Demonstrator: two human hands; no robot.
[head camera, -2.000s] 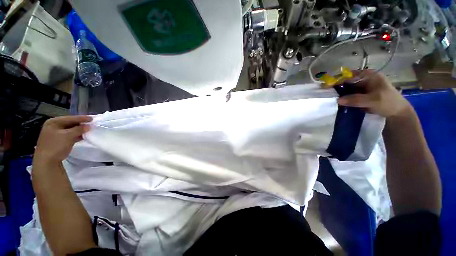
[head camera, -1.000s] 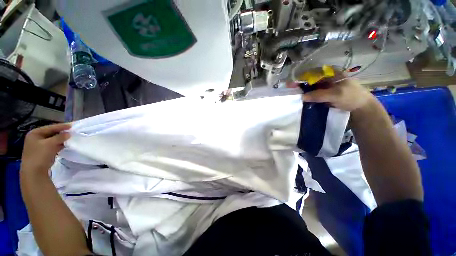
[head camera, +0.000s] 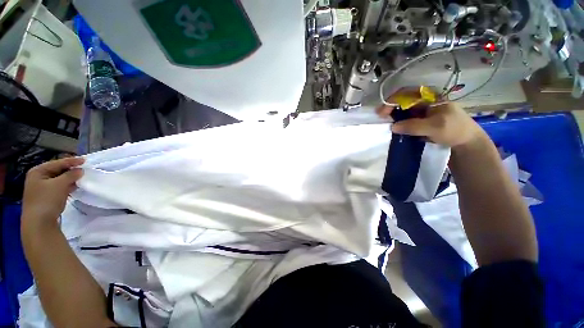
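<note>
A white garment panel (head camera: 237, 173) is stretched between my hands, its straight upper edge passing under the white sewing machine head (head camera: 256, 70). My left hand (head camera: 51, 189) pinches the panel's left end between thumb and fingers. My right hand (head camera: 435, 122) grips the upper right corner at the navy band (head camera: 405, 163), with a white end strip (head camera: 430, 173) beyond it. A yellow object (head camera: 416, 97) shows at the right fingers; I cannot tell if it is held. The needle area (head camera: 282, 120) meets the cloth edge, its small parts unclear.
Crumpled white garments with navy piping (head camera: 250, 250) lie over the lap. Machine rods and a red light (head camera: 490, 46) are behind the right hand. A blue bin (head camera: 557, 192) with white pieces is at right. A water bottle (head camera: 102, 80) and a black fan-like object (head camera: 32, 122) are at left.
Both hands and the cloth have shifted left in view since two seconds ago, the right hand more than the left. Both hands keep their hold. The camera view has also shifted slightly.
</note>
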